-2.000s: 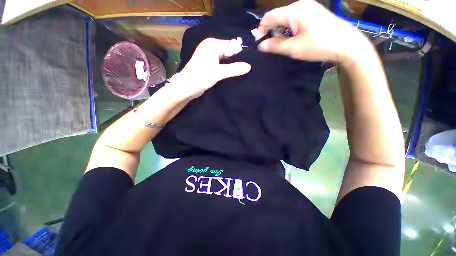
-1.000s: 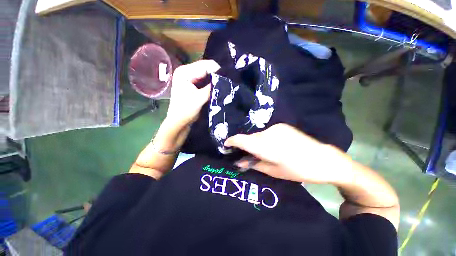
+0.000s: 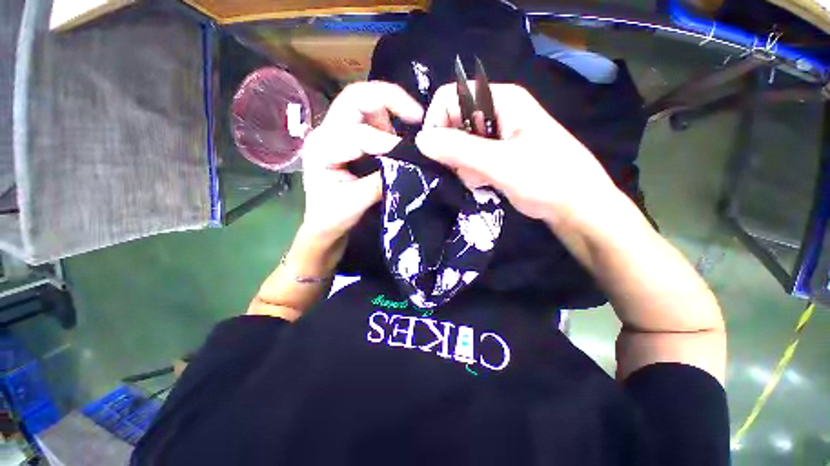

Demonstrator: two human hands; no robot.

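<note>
A large black garment [image 3: 564, 218] lies bundled on my lap. A curved band of printed lining [image 3: 478, 227], black with white flower-like shapes, faces up below my hands. My left hand [image 3: 355, 146] grips the garment's dark edge at the upper end of this band. My right hand [image 3: 501, 146] pinches the same edge with thumb and fingertips, close beside my left fingertips. Thread snips [image 3: 475, 96] are tucked in my right hand, blades pointing up and slightly apart. Any thread or small fastening at the fingertips is too small to tell.
A reddish mesh-like waste basket [image 3: 268, 118] stands left of the garment. A grey cloth-covered table [image 3: 118, 136] is at the left. A wooden-edged workbench [image 3: 300, 9] crosses the top, with a blue bar at upper right. Blue crates [image 3: 123, 410] sit at lower left.
My right hand has moved up from the band's lower end to beside my left hand. The snips now show. The printed band, spread wider a second ago, hangs in a loop below the hands.
</note>
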